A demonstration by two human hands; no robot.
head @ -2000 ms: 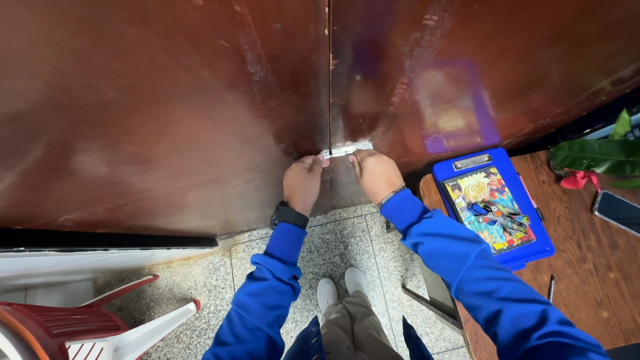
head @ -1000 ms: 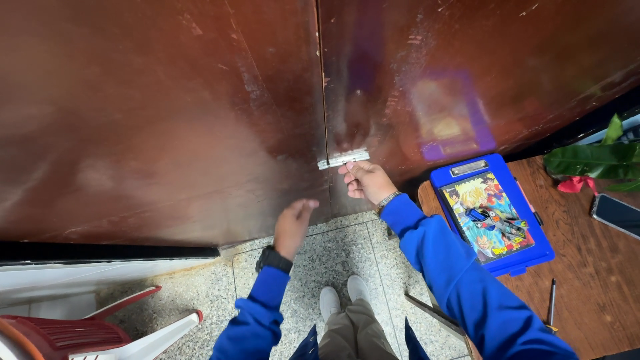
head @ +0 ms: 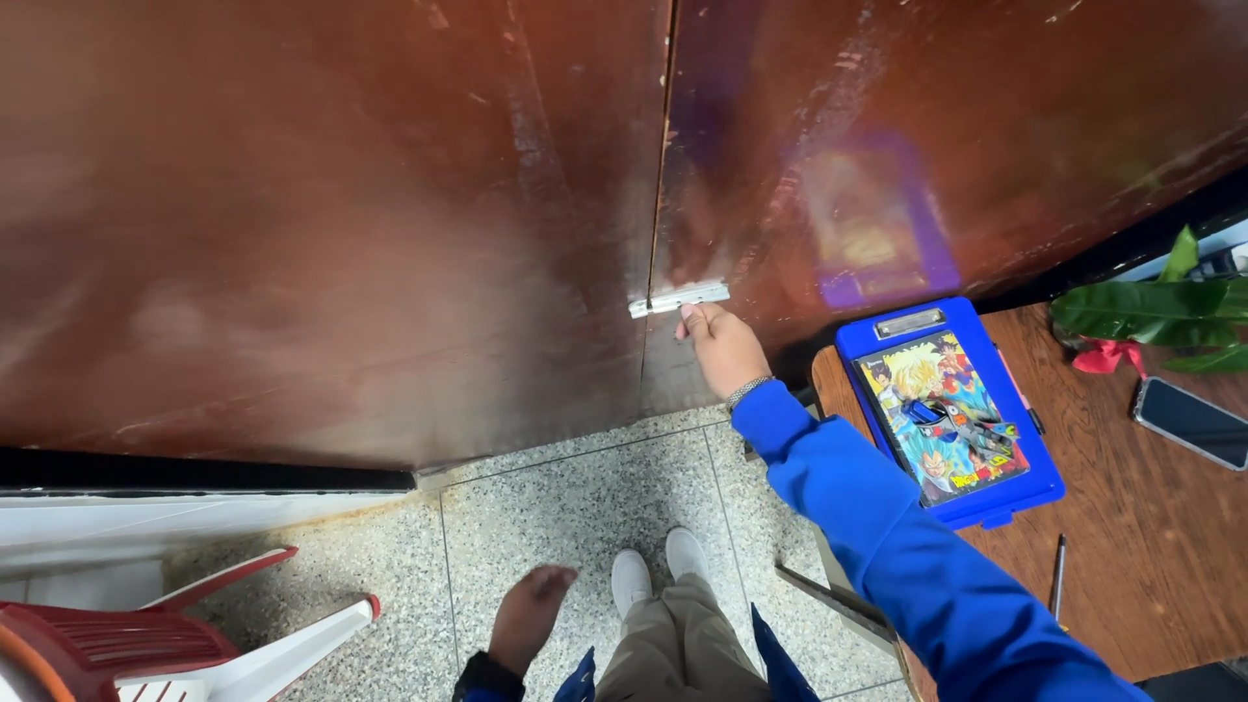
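Note:
A metal slide bolt crosses the narrow gap between two brown door leaves. The fingertips of my right hand are closed at the bolt's lower edge, pinching what looks like its small knob, mostly hidden by the fingers. My left hand hangs low above the floor, away from the door, with nothing visible in it; its fingers are blurred and partly curled, so their spread is unclear. A bracelet circles my right wrist.
At right, a wooden table holds a blue clipboard case with an illustrated cover, a phone, a pen and a leafy plant. A red and white plastic chair stands lower left on the speckled floor.
My left hand has left the bolt and dropped toward my body. My right hand has stayed at the bolt.

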